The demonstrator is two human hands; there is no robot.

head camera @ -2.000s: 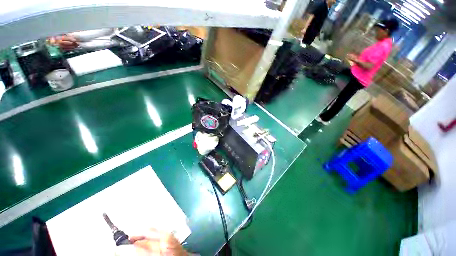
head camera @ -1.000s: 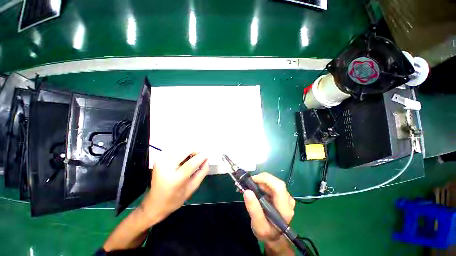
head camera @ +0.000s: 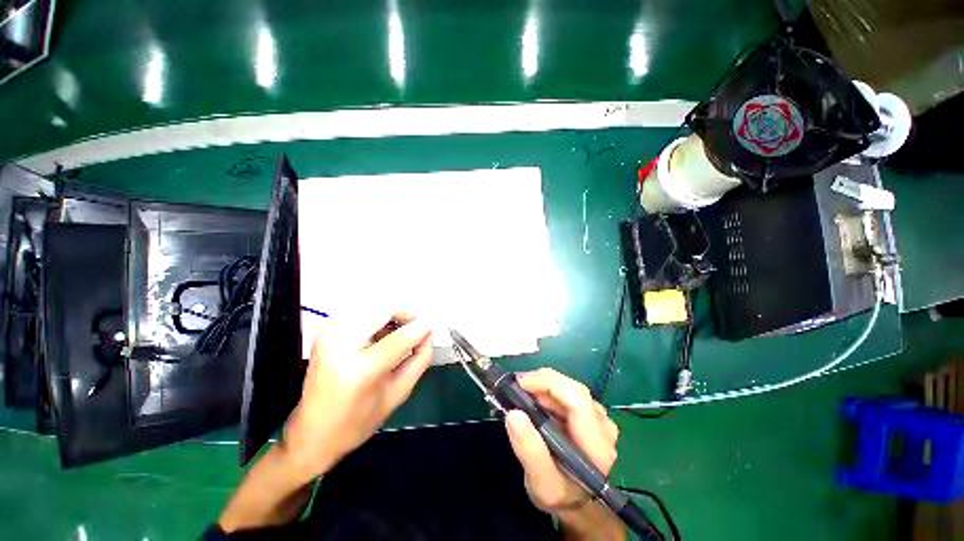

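My right hand (head camera: pixel 566 439) grips the black soldering iron (head camera: pixel 550 431) like a pen, its metal tip pointing up and left over the lower edge of the white paper sheets (head camera: pixel 423 243). My left hand (head camera: pixel 359 375) is at the paper's lower left, thumb and fingers bent together close to the iron's tip; whether they hold anything thin cannot be made out against the bright paper. A black solar panel (head camera: pixel 272 317) stands on edge left of the paper. A short black wire end (head camera: pixel 314 312) shows beside it, above my left hand.
More panels (head camera: pixel 90 254) lean in a row at the left, with coiled black cables (head camera: pixel 230 306). At the right are the iron stand (head camera: pixel 653 238) with a yellow sponge (head camera: pixel 666 306), a black box (head camera: pixel 772 259), a fan (head camera: pixel 782 122) and a cream cylinder (head camera: pixel 692 174). A blue stool (head camera: pixel 904 449) is beyond.
The view has swung from the walkway and another person down to the bench. My left hand has come into view. In the last second, the iron and both hands have shifted only slightly.
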